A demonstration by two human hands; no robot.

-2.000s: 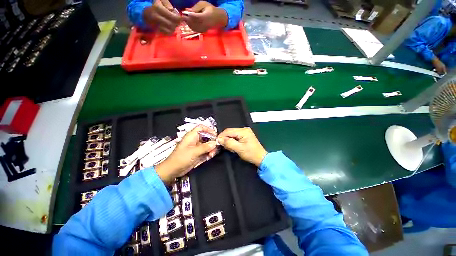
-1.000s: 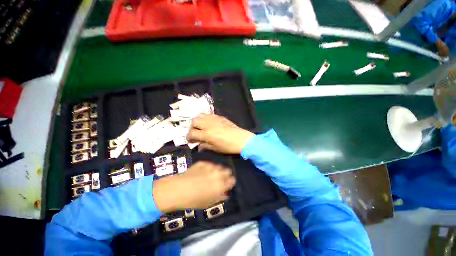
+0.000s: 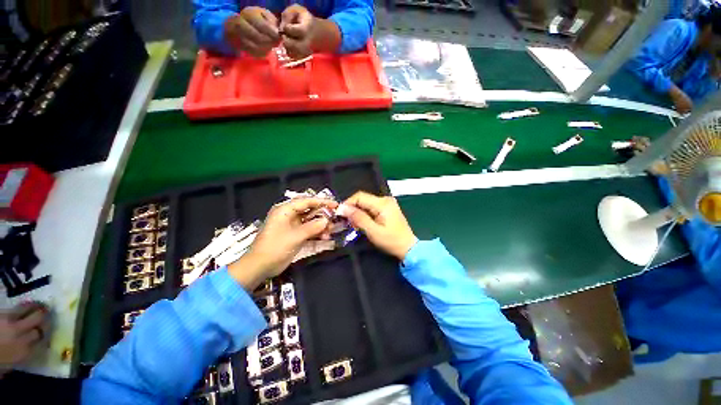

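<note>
My left hand (image 3: pixel 294 236) and my right hand (image 3: pixel 378 225) meet above the upper middle of the black compartment tray (image 3: pixel 324 297). Their fingertips pinch a small part (image 3: pixel 337 213); it is mostly hidden by the fingers, with a pale bit showing. Under and left of my left hand lies a loose pile of white strip parts (image 3: pixel 217 247). Small modules (image 3: pixel 145 239) with gold rims and dark centres stand in columns at the tray's left. More modules lie below my left wrist, and a single module (image 3: pixel 337 371) lies in the lower middle pocket.
Strip parts (image 3: pixel 501 154) lie scattered on the green belt. Across it, a person's hands work over a red tray (image 3: pixel 237 99) beside a clear plastic bag (image 3: pixel 439 71). A desk fan (image 3: pixel 628 229) stands right. A red box (image 3: pixel 24 190) and another person's hand (image 3: pixel 22 332) are at left.
My left hand has moved up from the lower pockets to meet my right hand. One module is gone from the lower middle pocket. Another person's hand has appeared at the left edge.
</note>
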